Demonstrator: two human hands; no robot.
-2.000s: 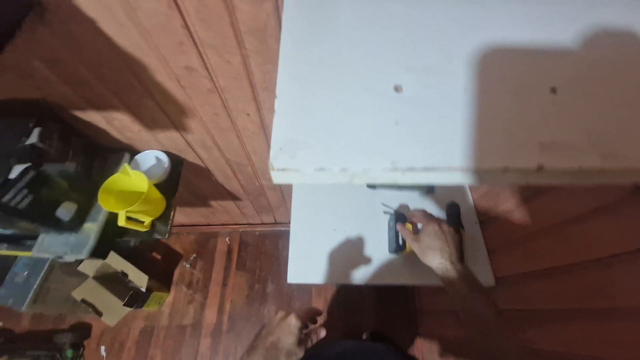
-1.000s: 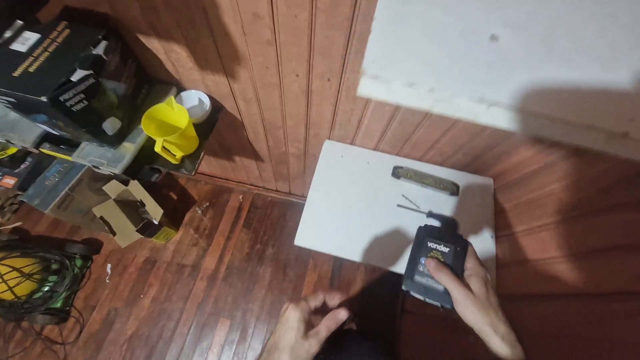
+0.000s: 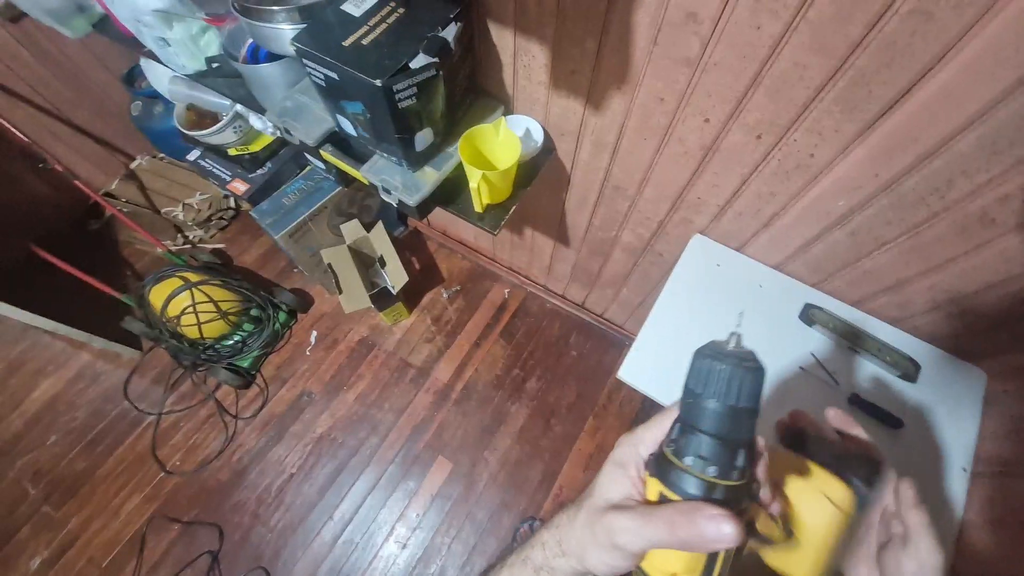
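My left hand is wrapped around the body of a yellow and black cordless drill, its chuck and thin bit pointing up and away. Beside it my right hand is blurred at the drill's yellow and black rear part; whether it grips that part I cannot tell. Beyond the hands, a white board carries a dark spirit level, a black-handled screwdriver and a thin metal piece.
A yellow jug stands by a white cup on a corner ledge, near a black power tool box. An opened cardboard box and a green and yellow machine wrapped in black cable are on the wooden floor. A plank wall rises behind.
The drill has come into my left hand, which was empty a second ago. The black battery-like block seen in my right hand is no longer distinct. The view has swung left.
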